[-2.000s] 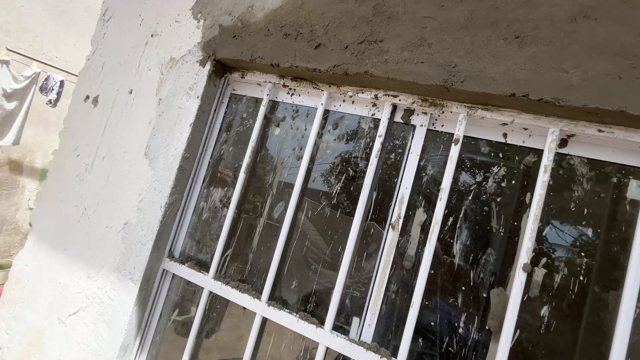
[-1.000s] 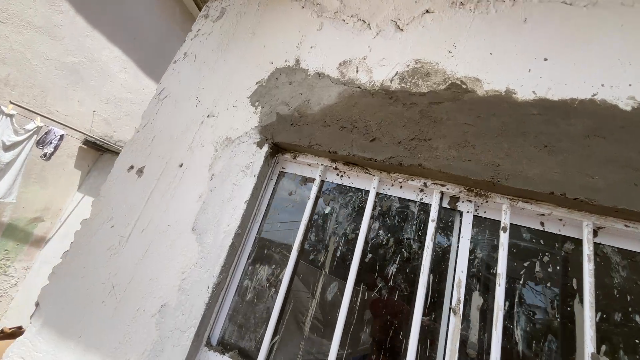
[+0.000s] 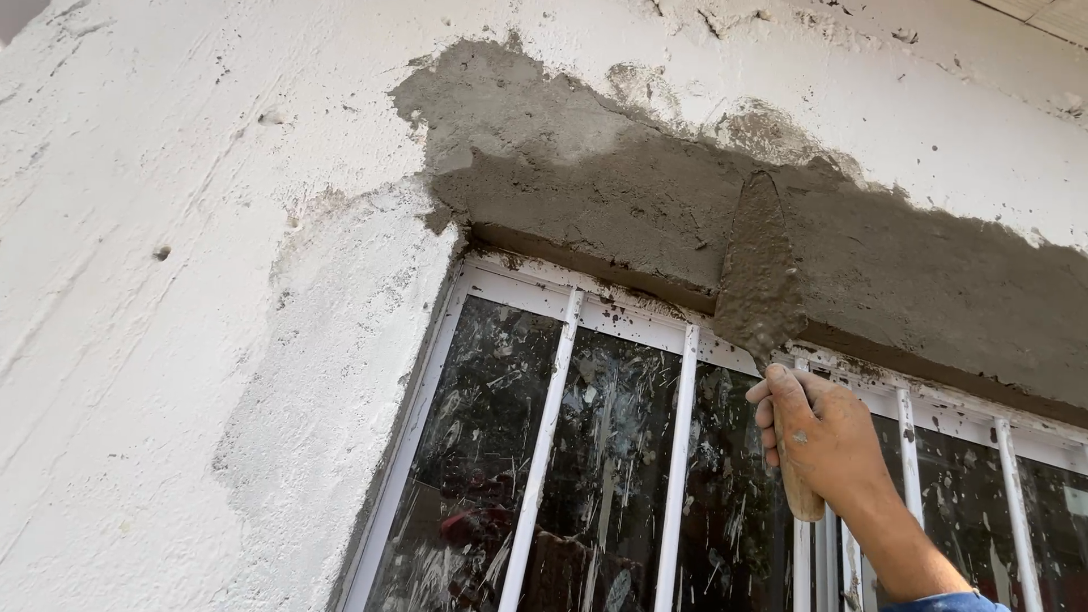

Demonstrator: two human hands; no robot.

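Observation:
My right hand (image 3: pixel 816 433) grips the wooden handle of a pointed masonry trowel (image 3: pixel 762 272), thumb on top near the blade. The mortar-coated blade points upward in front of the band of damp grey mortar (image 3: pixel 595 195) above the window; whether it touches the wall I cannot tell. A blue sleeve shows at the wrist. Below lies the white window frame (image 3: pixel 518 285), spotted with mortar, with white bars (image 3: pixel 548 433) across splattered glass. My left hand is outside the view.
Rough white-painted wall (image 3: pixel 170 340) with small holes spreads to the left of the window. The mortar's upper edge is uneven against the white wall above. Part of an overhang (image 3: pixel 1041 17) shows at the upper right corner.
My right hand and the trowel have come into view at the lower right, in front of the window and mortar. The view has shifted, and the hanging laundry at left is out of sight.

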